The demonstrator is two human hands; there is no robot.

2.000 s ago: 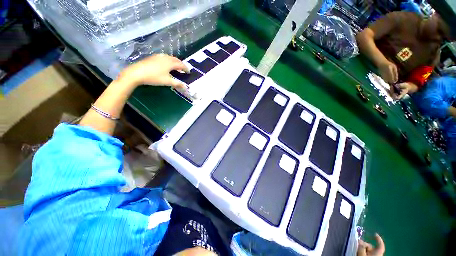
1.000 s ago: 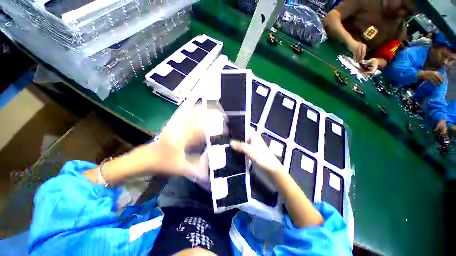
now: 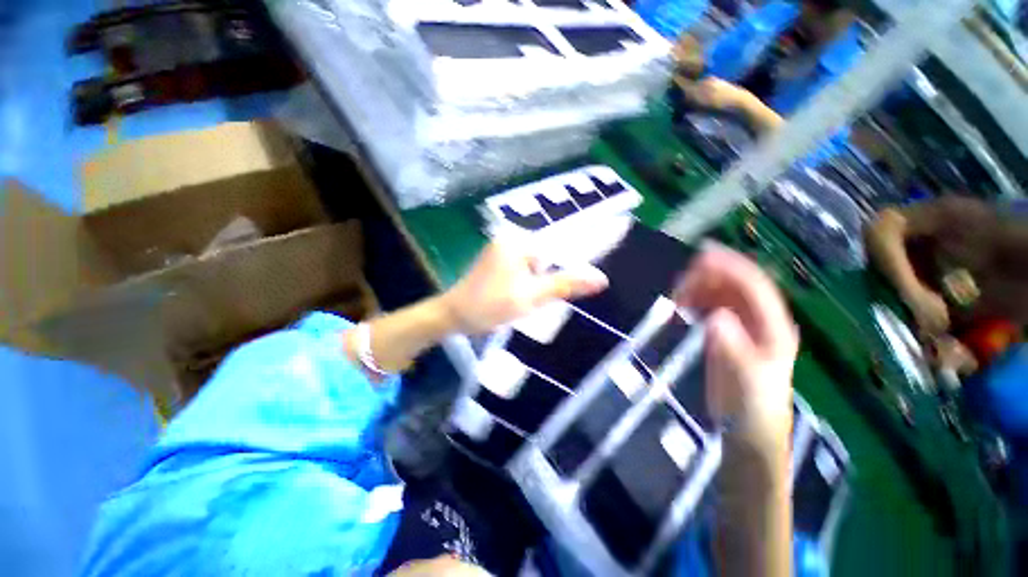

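A sheet with a row of black pieces and white notches [image 3: 572, 352] lies tilted over the left part of the tray of black phone cases [image 3: 544, 473]. My left hand [image 3: 521, 295] holds the sheet at its upper left edge, thumb over it. My right hand [image 3: 742, 338] is raised over the tray, right of the sheet, fingers bent and blurred; whether it holds anything is unclear. The tray's upper part is hidden by the sheet and my right hand. A stack of sticker sheets [image 3: 564, 203] lies behind my left hand.
A tall stack of filled trays [image 3: 524, 96] stands at the back left of the green bench [image 3: 434, 231]. An open cardboard box [image 3: 299, 265] is at the left. A pale metal upright [image 3: 778, 147] rises behind the tray. A person's arm [image 3: 907, 271] shows across the bench.
The view has swung left. The sheet came off the stack to over the tray and now slants. My right hand has moved off the sheet to its right; my left hand now grips the sheet.
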